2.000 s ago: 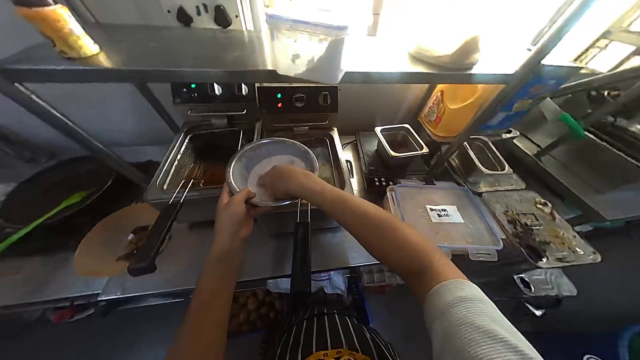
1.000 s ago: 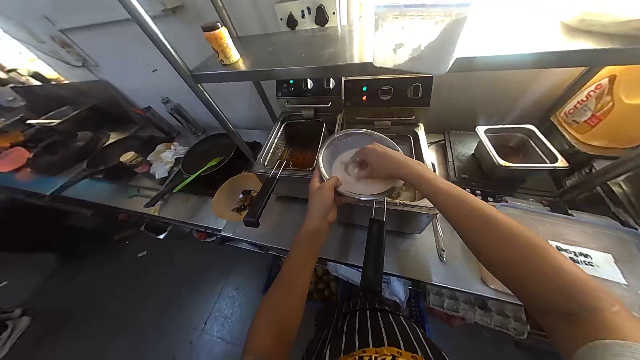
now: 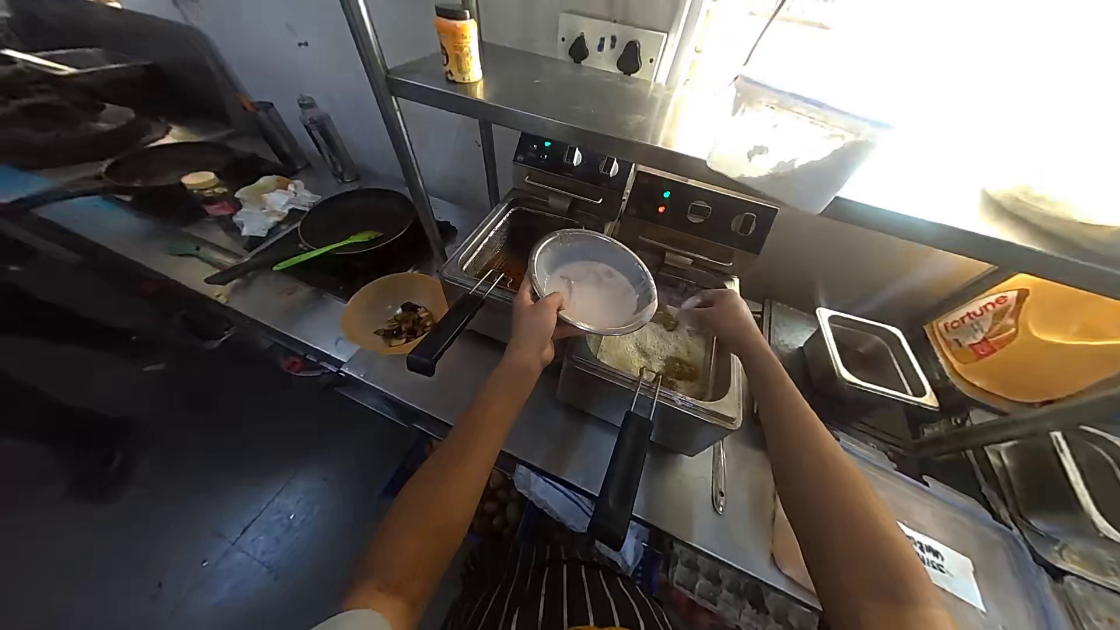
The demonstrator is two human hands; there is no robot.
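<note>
My left hand (image 3: 540, 325) grips the near left rim of a round metal bowl (image 3: 593, 282) that holds a pale, milky batter. The bowl is tilted a little and overlaps the two deep fryers. Over the back right of the right fryer's bubbling oil (image 3: 652, 348) is my right hand (image 3: 724, 315), with a small whitish piece at its fingertips. Browned pieces float in that oil. A black basket handle (image 3: 622, 477) sticks out in front of this fryer, and another black handle (image 3: 448, 337) in front of the left fryer (image 3: 516, 236).
An orange bowl (image 3: 372, 311) with dark food stands left of the fryers, near a black pan (image 3: 359, 219) with a green utensil. Metal tongs (image 3: 718, 477) lie to the right. A steel container (image 3: 875, 357) and a yellow jug (image 3: 1032, 337) stand farther right, below a steel shelf (image 3: 569, 96).
My right hand has moved out of the bowl to over the right fryer's oil. My left hand still holds the bowl. The view has turned to the left.
</note>
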